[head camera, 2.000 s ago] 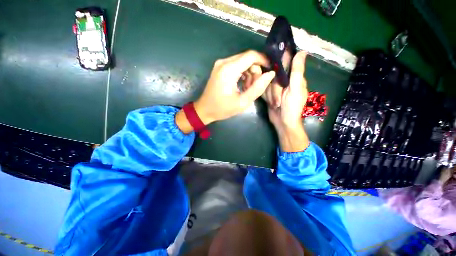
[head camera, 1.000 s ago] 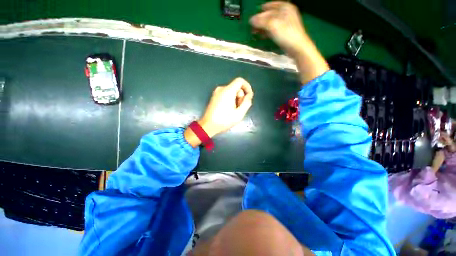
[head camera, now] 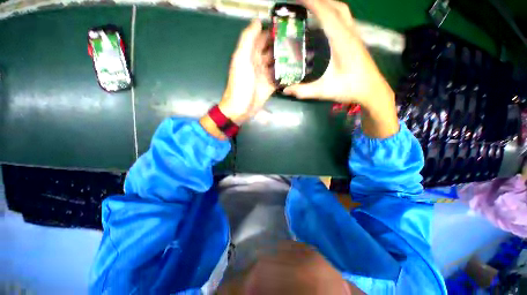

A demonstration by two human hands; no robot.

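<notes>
A phone unit [head camera: 289,49] with a green and silver face and a dark rim is held upright over the far part of the bench mat. My left hand [head camera: 249,75] holds it from the left side, its fingers partly hidden at the unit's edge. My right hand [head camera: 344,63] curves around its right side, with the thumb at the lower end and the fingers near the top. A second phone unit [head camera: 110,59] lies on the mat at the left, with red at its upper left edge. Small red parts [head camera: 346,108] lie partly hidden behind my right wrist.
A black blister tray [head camera: 456,103] lies at the right. A worn whitish rail [head camera: 231,7] runs along the bench's far edge. Another unit [head camera: 440,11] lies beyond it, at the upper right. A black tray [head camera: 58,196] shows below the bench at left. A pink sleeve [head camera: 504,201] is at the right.
My right hand has come back from beyond the rail. My left hand has moved up and opened from its curled shape. A phone unit is now held between both hands.
</notes>
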